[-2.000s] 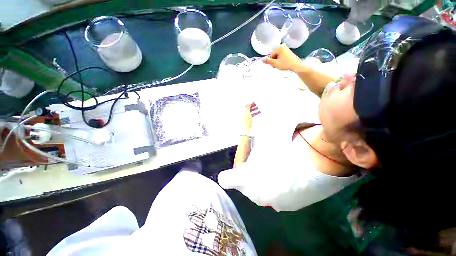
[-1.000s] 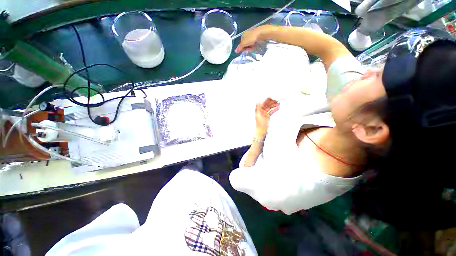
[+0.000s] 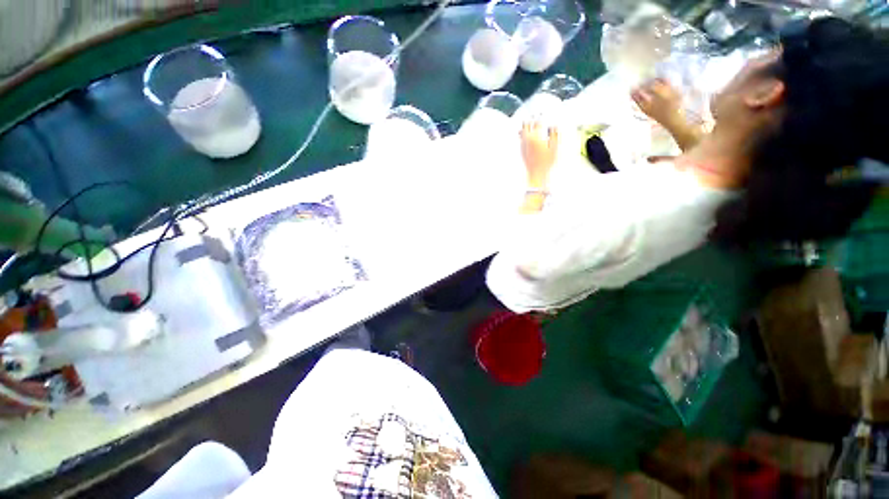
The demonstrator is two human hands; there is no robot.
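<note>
Neither of my hands is in view; only my white clothing with a plaid print shows at the bottom. Nearest in front of me on the cream-white bench lies a square plastic-wrapped plate with a bright round centre. Left of it is a flat grey taped box with black cable loops over it. Clear-walled units with white lower parts stand on the green conveyor belt; one is at the left, another is further right.
A person in white sits at the right, one hand on the bench, by a dark cloth with a yellow edge. A red stool and a green crate are below. A pale hose crosses the belt.
The view has swung right. The neighbouring person has moved back and further right, uncovering the red stool, the crate and the dark cloth. My hands stay out of view.
</note>
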